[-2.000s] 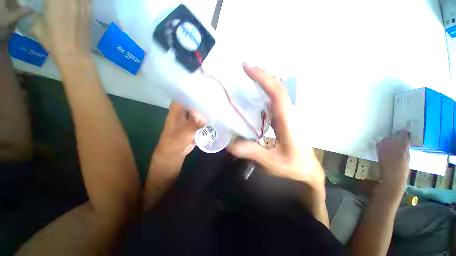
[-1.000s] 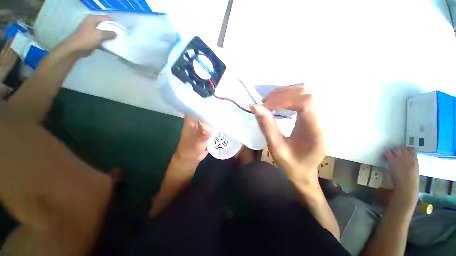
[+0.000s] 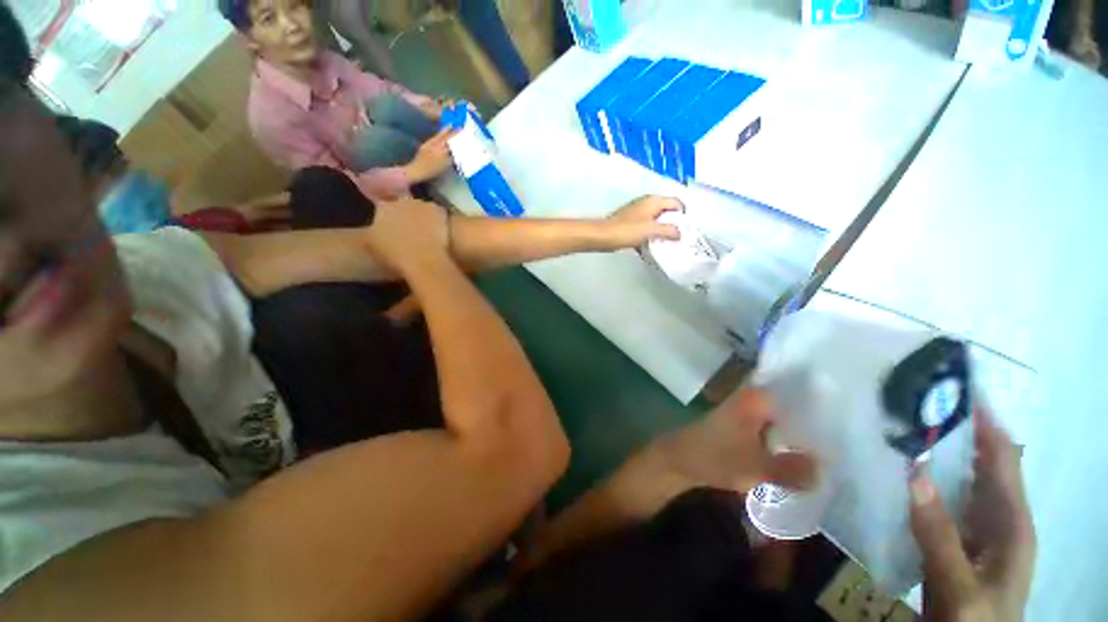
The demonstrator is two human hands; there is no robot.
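A white translucent housing (image 3: pixel 838 365) is held up at the lower right, tilted and blurred. A black fan (image 3: pixel 930 395) with a round pale label lies against its face, and a short piece of red lead shows below the fan. My left hand (image 3: pixel 735 444) grips the housing's left side. A round clear end with a slotted grille (image 3: pixel 784 508) shows below that hand. My right hand (image 3: pixel 978 522) is around the housing's lower right edge, its thumb over the lead just below the fan. The lead's far end is not visible.
A neighbour's arm (image 3: pixel 535 233) reaches across the table (image 3: pixel 620 316) and holds a white part (image 3: pixel 687 253). Blue cartons (image 3: pixel 662 116) stand in a row behind it. Another person in pink holds a blue-white carton (image 3: pixel 480 158). A neighbour's bent elbow is close at my left.
The view has swung left, bringing the neighbours and carton row into view. My right thumb and fingers have moved from the lead's far part to the housing's edge near the fan.
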